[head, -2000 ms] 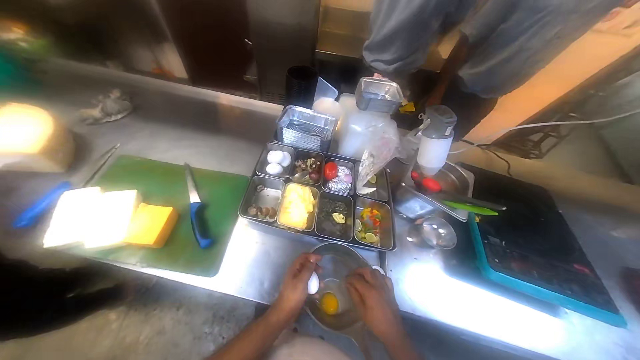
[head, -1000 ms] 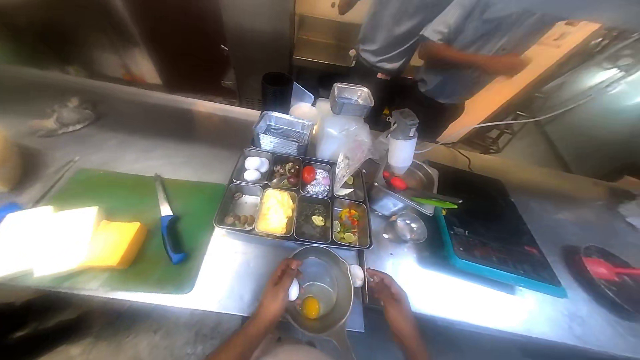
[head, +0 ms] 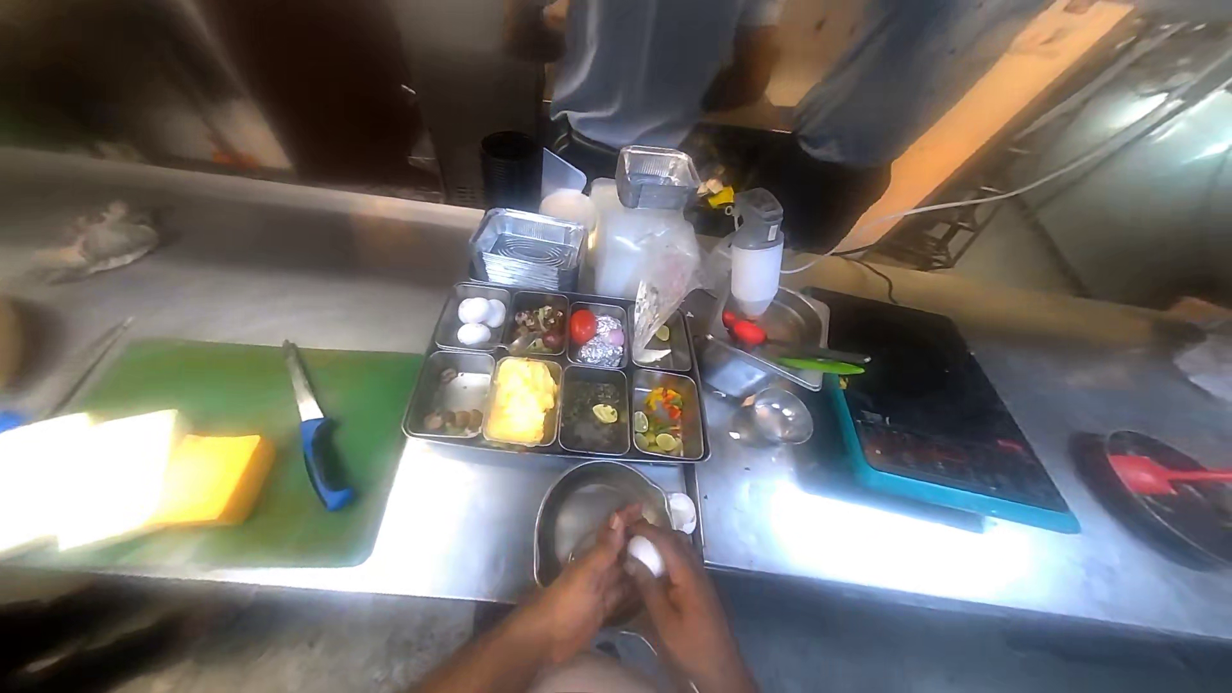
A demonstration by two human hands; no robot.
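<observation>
Both my hands are close together over a round metal pan at the counter's front edge. A white egg shows between them, against the fingers of my right hand. My left hand is beside it with its fingers bent inward; whether it also grips the egg is hard to tell. The hands cover much of the pan's inside. A broken eggshell lies by the pan's right rim. Behind the pan, a metal tray of compartments holds whole eggs, a yellow food, a tomato and cut limes.
At left, a green cutting board bears a blue-handled knife and an orange block. To the right are a metal bowl, an induction cooktop and a dark pan with a red utensil. Persons stand behind the counter.
My right hand has come back left from beside the eggshell to meet my left hand over the pan. The eggshell lay at the pan's right side one second ago too. The yolk is now hidden.
</observation>
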